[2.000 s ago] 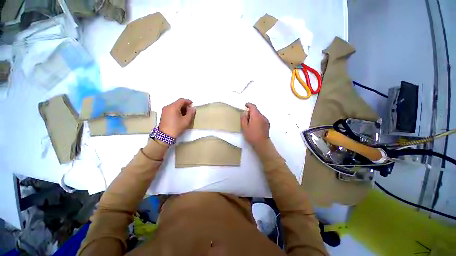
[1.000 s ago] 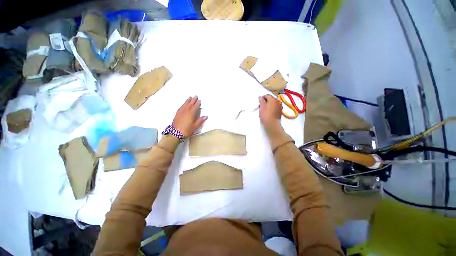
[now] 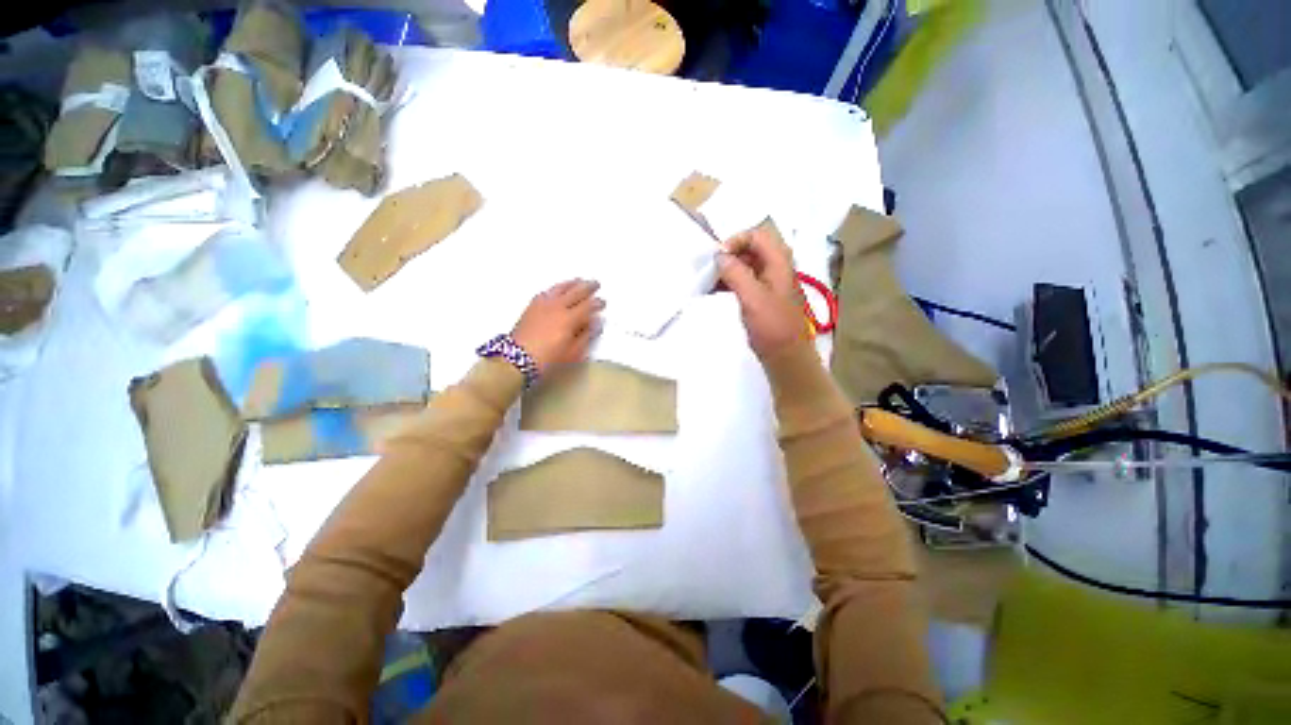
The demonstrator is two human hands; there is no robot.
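Note:
Two khaki peaked fabric pieces lie one beyond the other in front of me, the farther piece (image 3: 600, 398) and the nearer piece (image 3: 576, 497). My right hand (image 3: 762, 283) pinches the edge of a thin white interlining piece (image 3: 677, 300), which looks partly lifted and is hard to see against the white table. My left hand (image 3: 562, 326) rests flat on the table just beyond the farther khaki piece, fingers slightly apart, holding nothing visible.
Scissors (image 3: 817, 303) and a dotted tan piece (image 3: 695, 193) lie around my right hand, partly hidden. A steam iron (image 3: 942, 443) stands at right on khaki cloth (image 3: 899, 319). A dotted template (image 3: 412, 231), stacks (image 3: 190, 445) and tied bundles (image 3: 259, 92) lie at left.
My hands have let go of the farther khaki piece, which now lies flat. My right hand has moved beyond it and lifted a white piece's edge. My left hand has shifted slightly right.

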